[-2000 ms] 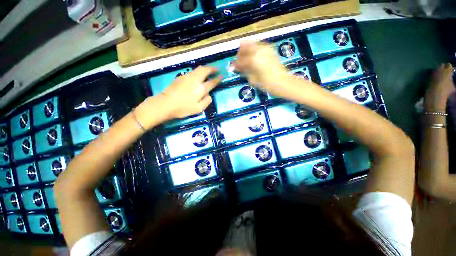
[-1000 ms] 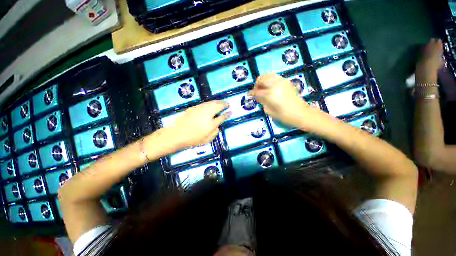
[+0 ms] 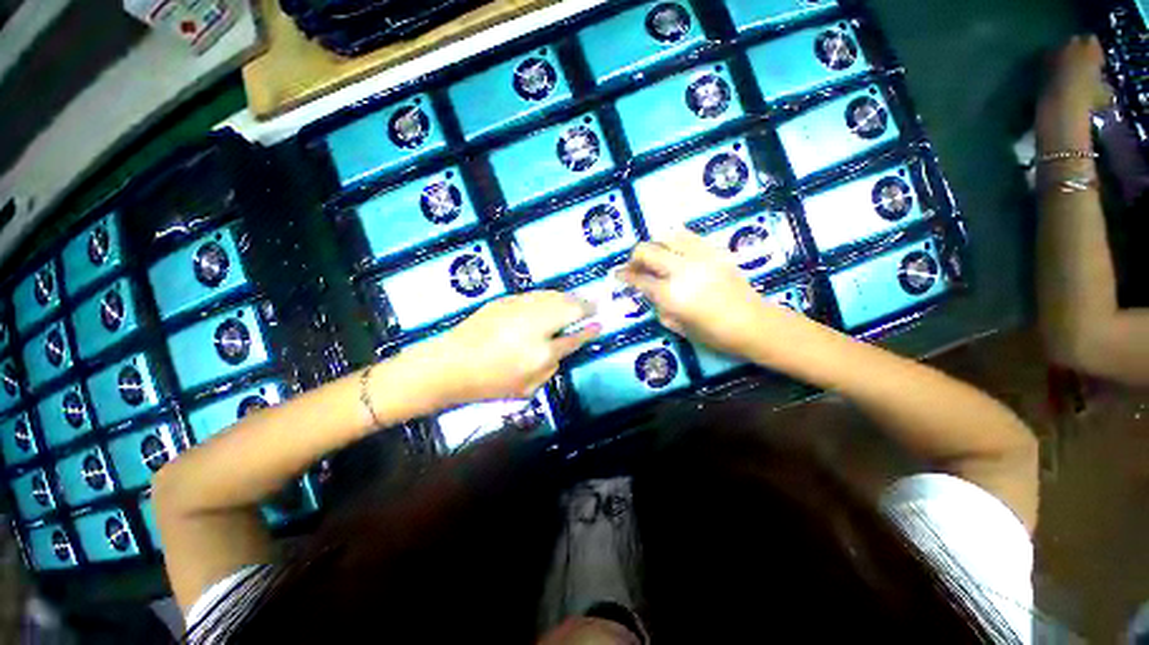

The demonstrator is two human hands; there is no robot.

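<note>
A black tray (image 3: 498, 189) holds rows of teal panels, each with a dark round disc near its right end. My left hand (image 3: 498, 347) is over the lower middle of the tray, its fingertips at the left end of a glare-white panel (image 3: 611, 306). My right hand (image 3: 697, 292) has its fingers bent together at that panel's disc end. My fingers partly hide the panel; I cannot tell whether it is gripped or only touched, or whether it is lifted. No cloth can be made out.
Another black tray of teal panels (image 3: 212, 347) lies at the left, partly behind my left forearm. Stacked black trays (image 3: 365, 23) sit on a tan board (image 3: 284, 76) beyond. A white labelled container (image 3: 189, 19) stands upper left. Another person's arm (image 3: 1071, 239) is at the right.
Both hands have come down from the tray's far rows to a nearer row, then stayed close together there. The view has shifted, so the trays sit higher in the picture.
</note>
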